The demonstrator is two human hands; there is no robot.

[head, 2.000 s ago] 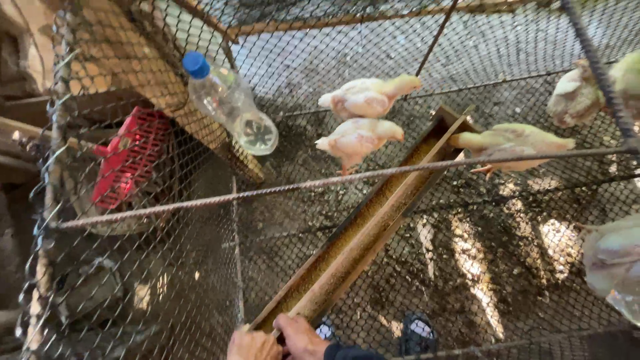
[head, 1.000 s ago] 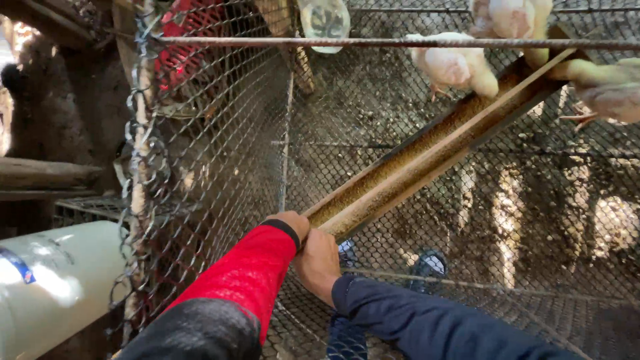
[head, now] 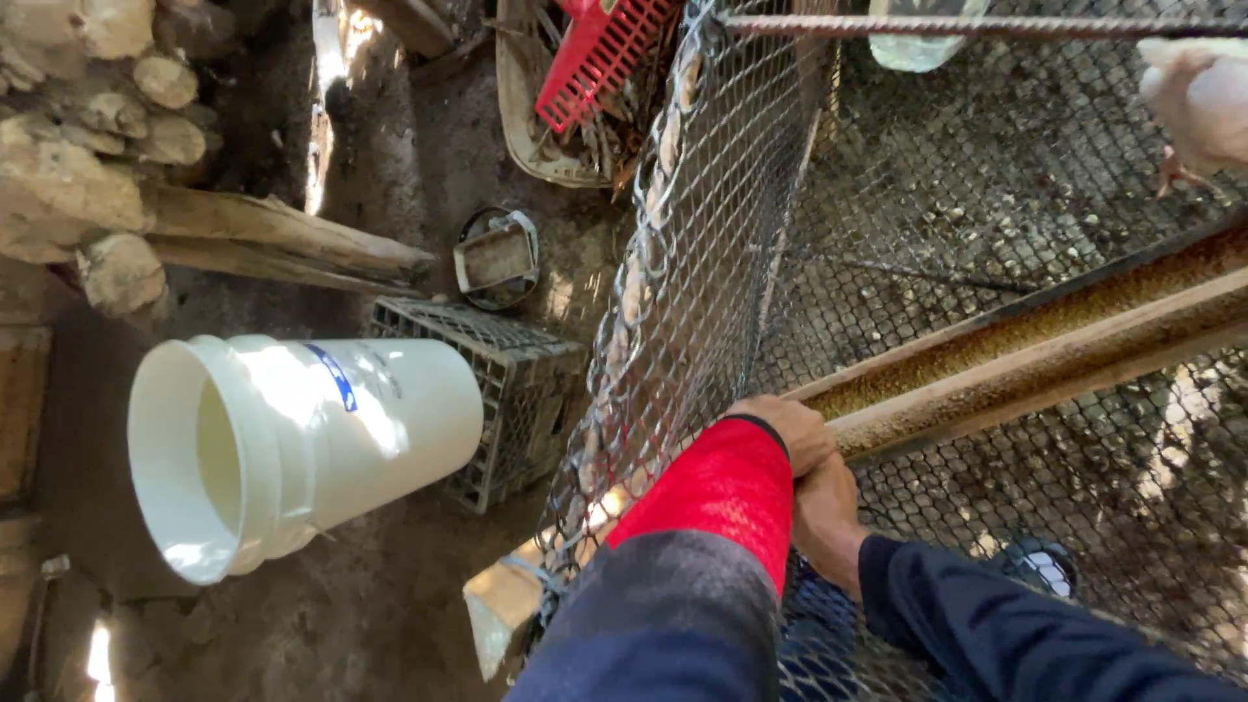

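Observation:
A long wooden feed trough (head: 1014,361) with grainy feed in it runs from the centre to the right edge, inside a wire mesh cage. At its near end my left hand (head: 788,431), in a red and dark sleeve, grips the trough. My right hand (head: 829,512), in a navy sleeve, is against the same end, just below and touching the left; its fingers are largely hidden. Part of a pale chicken (head: 1199,102) shows at the upper right, beyond the trough.
Left of the wire mesh wall (head: 673,283) are a white plastic bucket (head: 370,409), a plastic crate (head: 526,390), a red slotted plastic object (head: 595,63) in a tub, and stacked logs (head: 166,141). A steel rebar (head: 975,26) crosses the top. A clear plastic bottle (head: 916,39) is near it.
The view has swung left, bringing the whole bucket and crate into sight. Both hands are still at the trough's near end.

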